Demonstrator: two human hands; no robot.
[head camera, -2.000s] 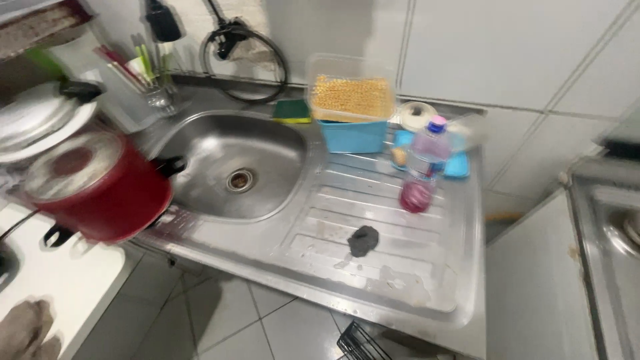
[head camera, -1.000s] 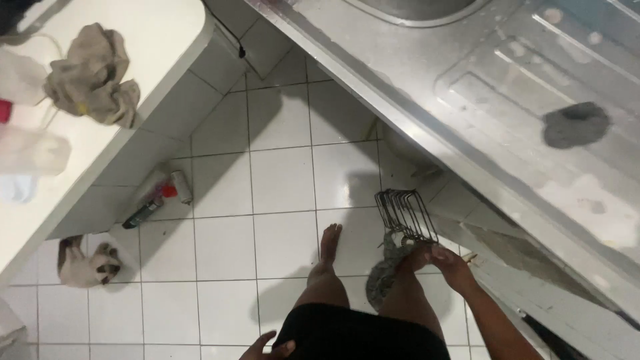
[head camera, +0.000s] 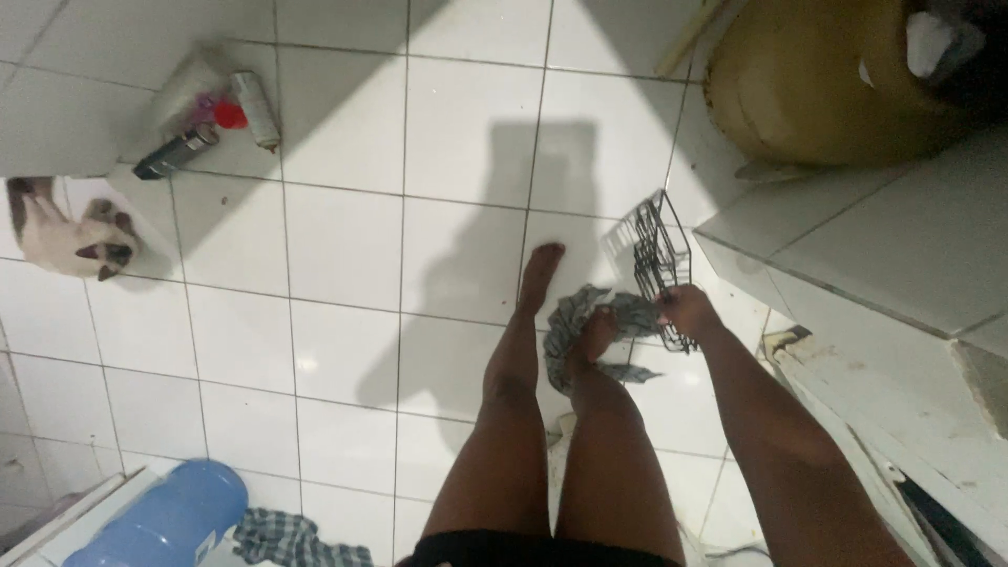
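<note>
My right hand grips a black wire rack by its near end, low over the tiled floor. Just left of the rack, a grey cloth lies bunched on the floor around and under my right foot. Only what may be a fingertip of my left hand shows at the bottom edge, by my black shorts; what that hand does is hidden.
A cat lies at the left, near a dark can and a pale spray can. A blue water jug and a checked cloth are at lower left. A brownish rounded container stands upper right.
The view has moved off the sink and counter, down to the floor. One second ago my right hand was at the rack and my left hand showed more fully beside my shorts.
</note>
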